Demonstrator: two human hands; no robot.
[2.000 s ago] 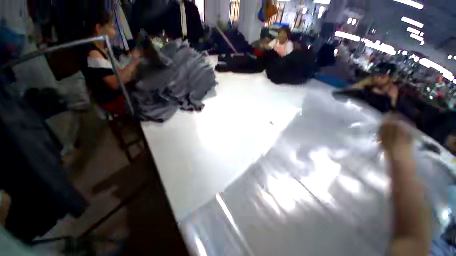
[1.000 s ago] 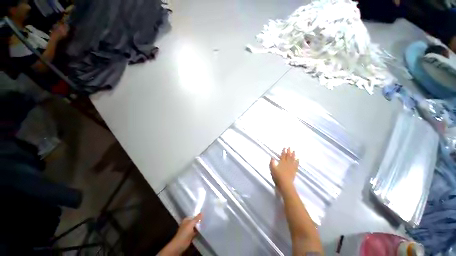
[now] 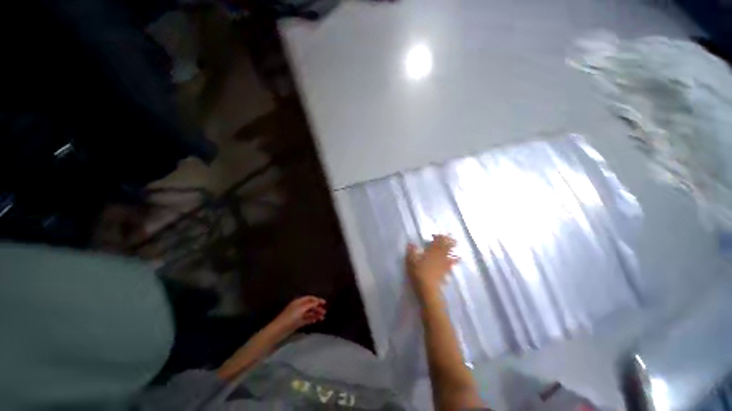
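Observation:
A clear, shiny poly bag sheet [image 3: 522,233] lies spread on the white table [image 3: 377,104], with long creases and bright glare. My right hand [image 3: 433,261] rests palm down on its left part, fingers spread. My left hand [image 3: 305,311] is off the table's left edge, in front of my body, with fingers loosely curled and nothing visible in it. The picture is somewhat blurred.
A heap of white fabric strips [image 3: 682,120] lies at the right of the table. A shiny object [image 3: 642,385] is cut off at the bottom right. Dark garments [image 3: 88,120] are at the left, beside the floor.
The view has turned toward the left table edge. My left hand has let go of the sheet's near edge and moved off the table. My right hand has shifted toward the sheet's left part.

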